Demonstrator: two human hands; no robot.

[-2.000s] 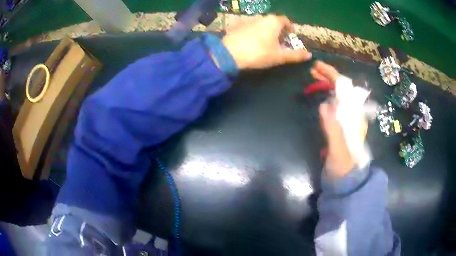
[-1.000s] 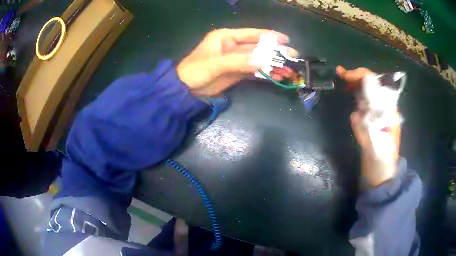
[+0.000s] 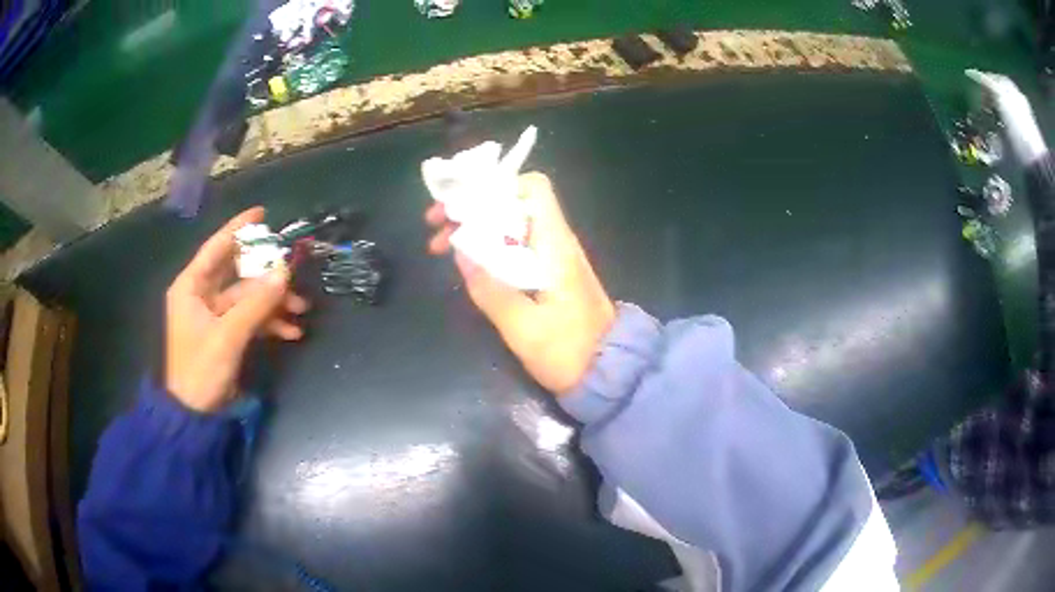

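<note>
My left hand (image 3: 222,310) holds a small wired board assembly by its white plastic part (image 3: 262,251). Thin dark, green and red wires run from it to a blurred circuit board (image 3: 349,271) hanging to the right of my fingers. My right hand (image 3: 553,283) is closed around bright white crumpled material (image 3: 488,208) with finger-like lobes. A small spot of red shows within the white material; whether a tool is inside is hidden. The two hands are apart, both above the dark green mat (image 3: 694,208).
A paint-chipped metal edge (image 3: 463,96) crosses behind the mat. More assemblies (image 3: 303,52) lie on the green belt beyond, others at the right (image 3: 983,208). A translucent purple bar (image 3: 214,116) slants at upper left. A cardboard box (image 3: 35,428) stands at left. A person's plaid sleeve (image 3: 1012,457) shows at right.
The view has swung right. The assembly remains in my left hand, now at the left of the picture. My right hand with the white material is now nearer the middle, closer to my left.
</note>
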